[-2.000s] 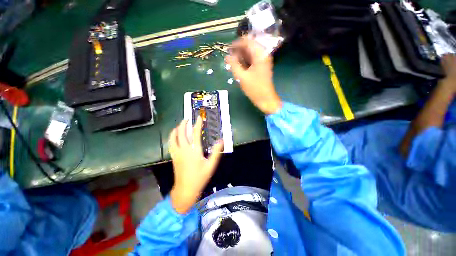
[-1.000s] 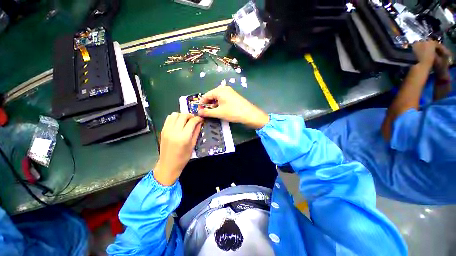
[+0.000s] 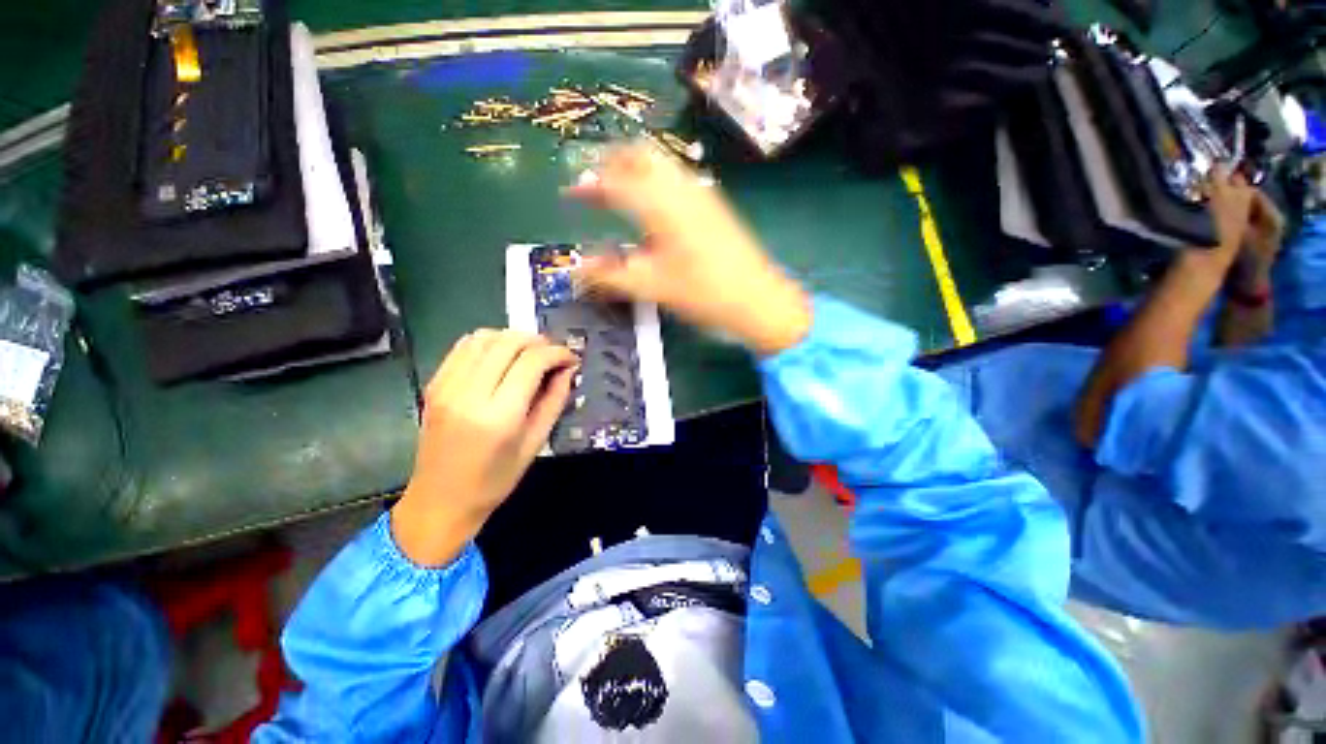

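Note:
An open phone body (image 3: pixel 611 381) lies on a white foam tray (image 3: pixel 657 393) in front of me, its circuit end away from me. My left hand (image 3: pixel 487 414) is at the left edge of the phone body, fingertips together over its middle; whether they pinch a part cannot be seen. My right hand (image 3: pixel 676 240) is above the phone's circuit end, blurred, with thumb and index finger spread and nothing visible between them. A loose pile of thin gold and copper flex parts (image 3: pixel 560 109) lies beyond the phone.
Stacked foam trays with phones (image 3: pixel 109 218) stand at the left. A clear parts bag (image 3: pixel 759 73) lies beyond the pile. More foam trays (image 3: pixel 1083 146) and another person's hands (image 3: pixel 1243 218) are at the right. Yellow tape (image 3: pixel 938 255) marks the bench. A silvery packet (image 3: pixel 26 356) is at the left edge.
Since one second ago, my right hand has lifted off the phone's circuit end and its fingers have spread. My left hand has moved slightly down the phone. The view has shifted.

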